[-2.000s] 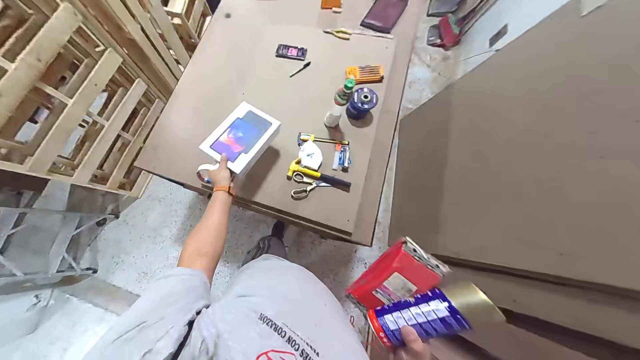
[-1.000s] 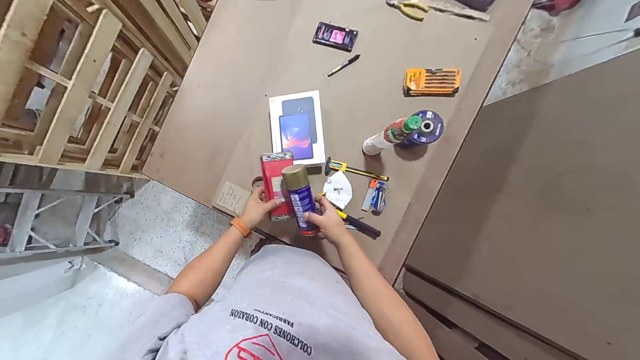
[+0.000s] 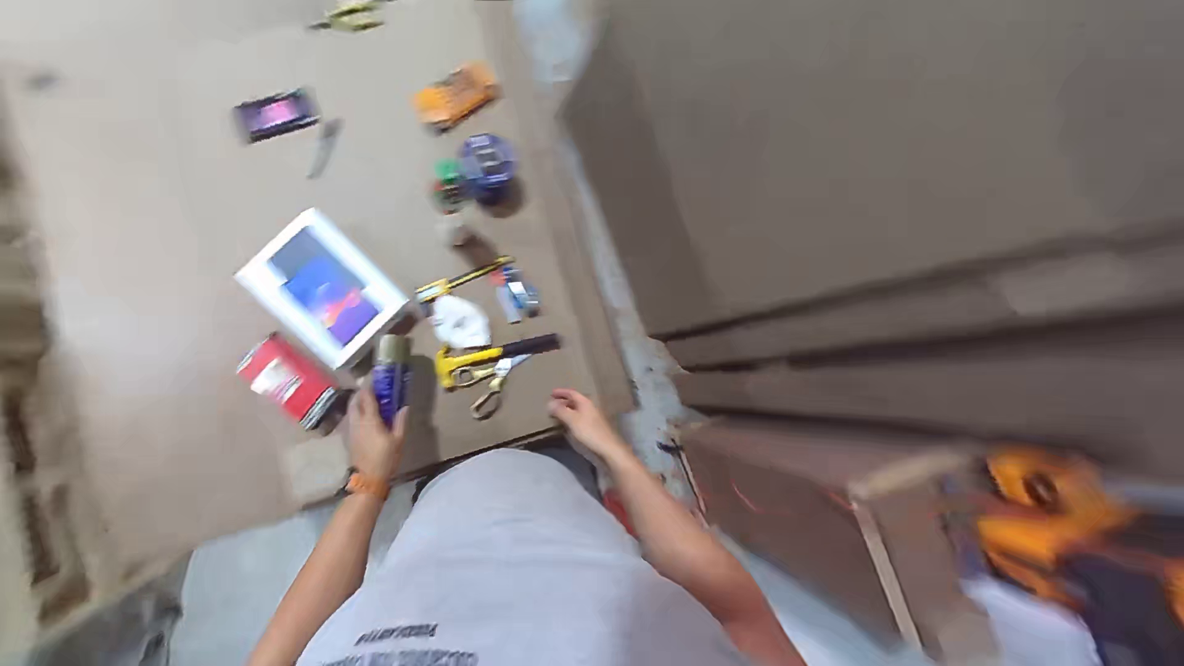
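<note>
My left hand [image 3: 376, 435] is closed around the lower part of a blue spray can [image 3: 392, 377] that stands on the table. A red rectangular can [image 3: 292, 381] lies just left of it, and a white tablet box [image 3: 324, 289] is behind both. My right hand [image 3: 579, 416] is at the table's front edge with nothing in it, its fingers loosely curled and apart. Between my hands lie a yellow hammer with a black grip [image 3: 499, 356] and scissors [image 3: 490, 393]. Beyond them are a white dust mask [image 3: 460, 322], a yellow-black tool [image 3: 464, 277] and a small blue item [image 3: 518, 294]. The view is blurred.
Farther back are a blue round container [image 3: 487, 165], a green-capped bottle [image 3: 449, 183], an orange bit set [image 3: 457, 95], a phone [image 3: 276, 115], a pen [image 3: 324, 148] and pliers [image 3: 351, 16]. Stacked brown boards [image 3: 879, 166] stand right; an orange-and-black tool [image 3: 1045, 518] is lower right.
The red can has left my hands and lies on the table. My right hand has let go of the spray can and moved right. The view has turned.
</note>
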